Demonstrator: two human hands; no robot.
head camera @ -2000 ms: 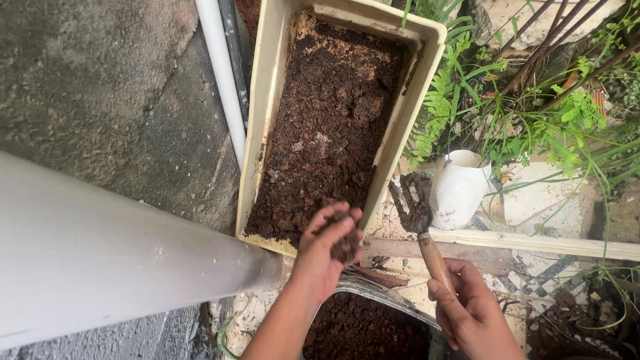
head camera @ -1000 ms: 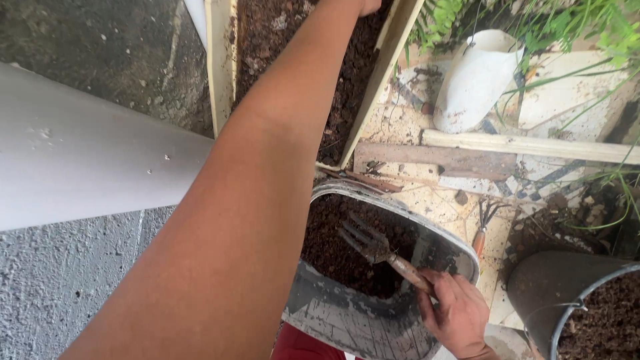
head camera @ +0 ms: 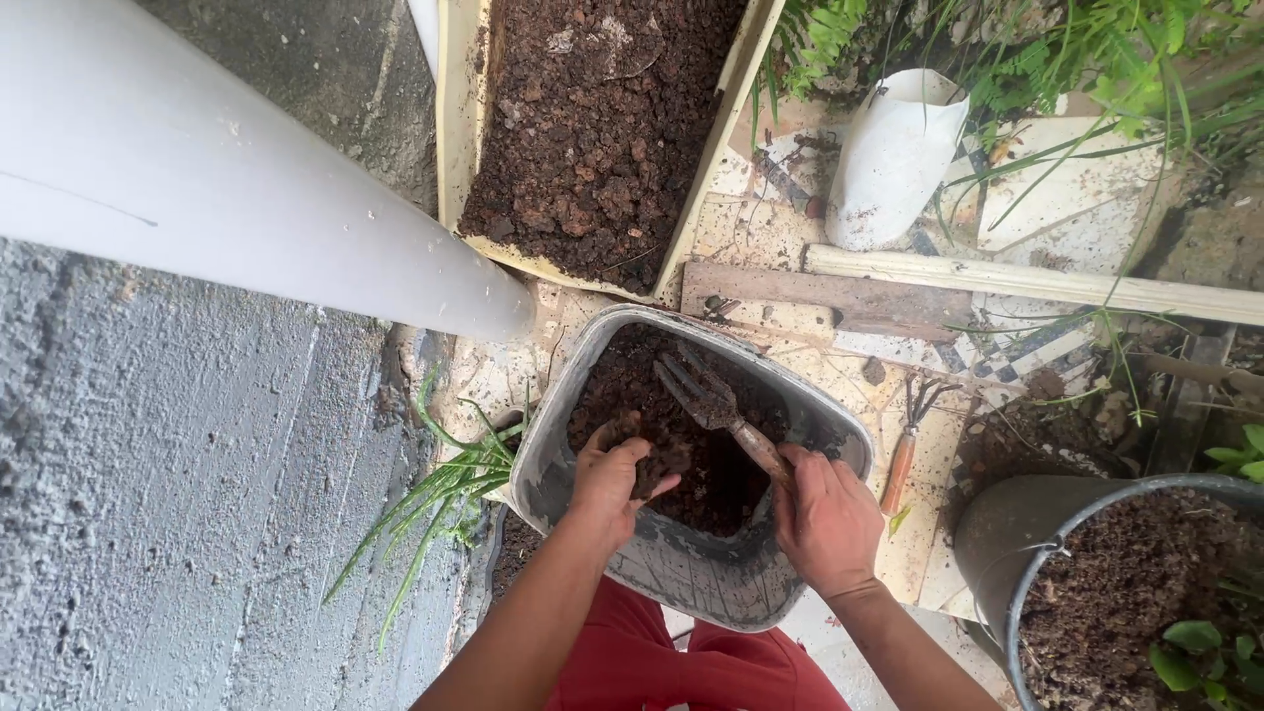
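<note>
A grey plastic tub (head camera: 691,583) partly filled with dark soil stands in front of me. Inside it, my left hand (head camera: 617,474) holds a clump of soil (head camera: 664,462) in its fingers. My right hand (head camera: 829,513), at the tub's right side, grips the wooden handle of a hand fork (head camera: 709,400) whose soil-caked tines point to the upper left over the soil. Beyond the tub, a cream rectangular planter (head camera: 724,128) holds reddish-brown soil (head camera: 592,148).
A wide grey-white pipe (head camera: 267,188) slants in from the left. At right are a hand cultivator (head camera: 901,454), wooden strips (head camera: 1027,281), a cut white plastic container (head camera: 894,163) and a soil-filled bucket (head camera: 1007,533). A spiky green plant (head camera: 444,484) touches the tub's left.
My left hand has come back from the cream planter into the grey tub and now holds soil. My right hand still grips the fork. The view has shifted.
</note>
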